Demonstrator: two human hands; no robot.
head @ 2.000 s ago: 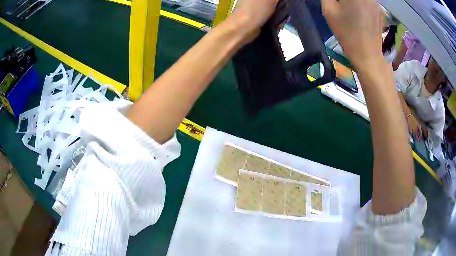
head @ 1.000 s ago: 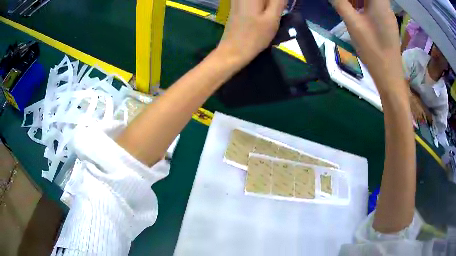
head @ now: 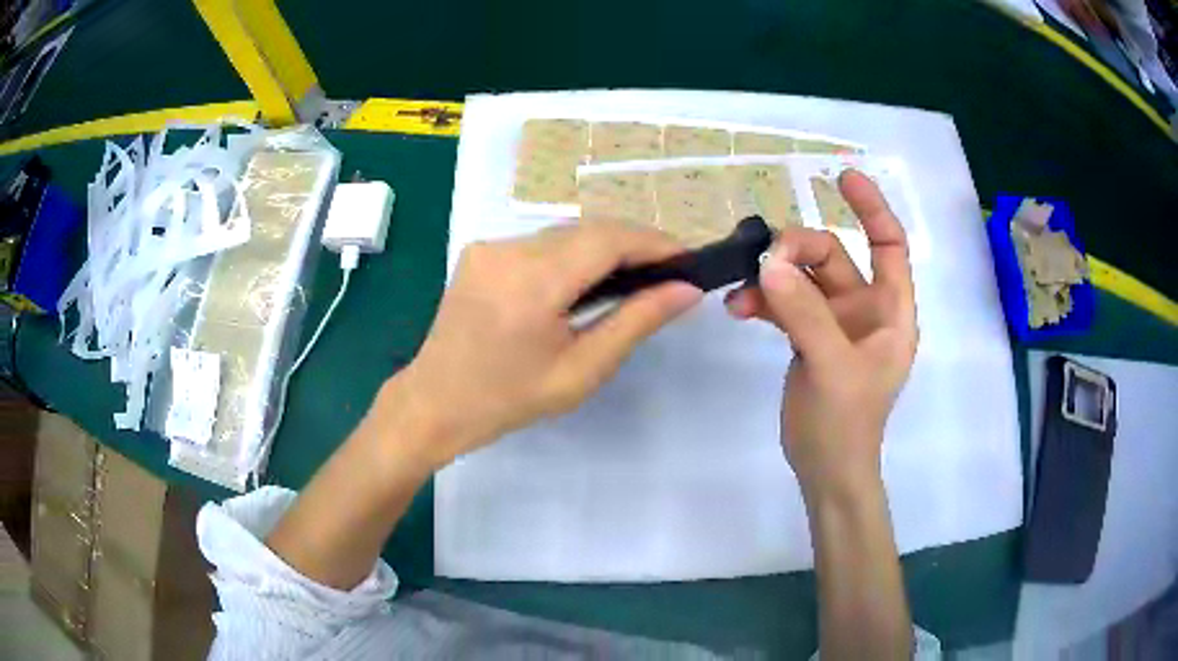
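A black phone case (head: 704, 262) is held edge-on above the white foam mat (head: 620, 497). My left hand (head: 517, 342) grips its left part, thumb in front and fingers behind. My right hand (head: 840, 316) is at its right end, with thumb and fingertips around a small pale spot there; the index finger is raised. Whether the right hand grips the case or only a small piece is unclear. Two overlapping adhesive sheets with tan pieces (head: 691, 194) lie on the mat behind the hands.
Tangled white waste frames (head: 149, 245), a bagged adhesive pack (head: 246, 297) and a white charger (head: 358, 216) lie left. A blue bin (head: 1008, 265) with tan scraps and another black case (head: 1072, 491) are right. A carton (head: 91, 529) stands lower left. A yellow post (head: 258, 52) rises behind.
The view has tilted down. The case has come down from high over the bench to above the mat and turned edge-on. Both hands have come down with it, closer together.
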